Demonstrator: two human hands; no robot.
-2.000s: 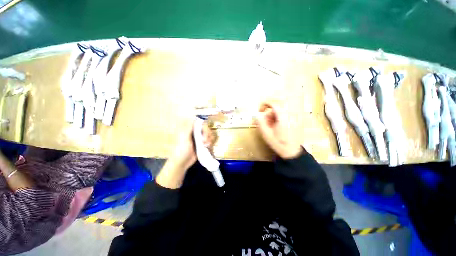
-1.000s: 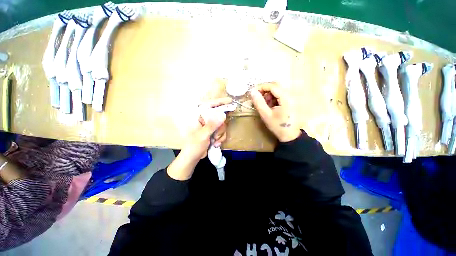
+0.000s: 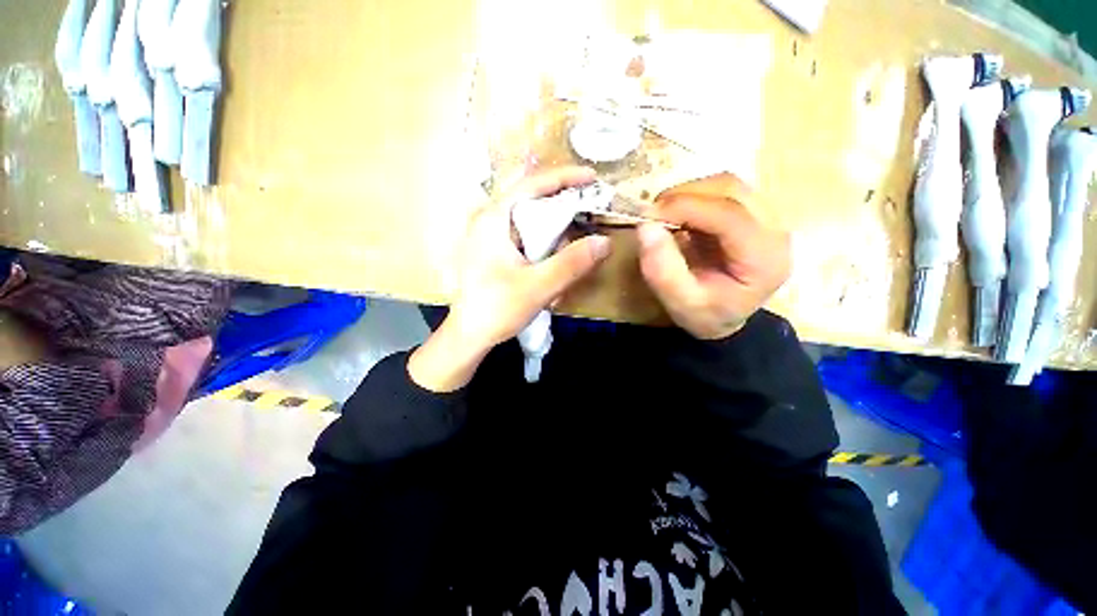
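Note:
My left hand (image 3: pixel 499 271) is closed around a grey-white moulded part (image 3: pixel 547 225). Its flared, dark-marked end points up and right, and its narrow stub end shows below my fist. My right hand (image 3: pixel 716 253) pinches a very thin applicator stick (image 3: pixel 635 220) between thumb and fingers. The stick's tip is at the part's flared end; whether it touches cannot be told. A round white puddle (image 3: pixel 605 132) lies on the work board just beyond my hands, with thin spare sticks (image 3: pixel 674 111) beside it.
Several moulded parts lie in a row on the bench at the left (image 3: pixel 142 90), several more at the right (image 3: pixel 950 181). A flat white pad (image 3: pixel 798 10) is at the far edge. A person in a striped garment (image 3: pixel 72 385) sits at the left near blue stools.
Over two seconds the view tilts down and closer. My right hand, near the board before, is now beside the part with the stick. My left hand has raised and turned the part's flared end toward it.

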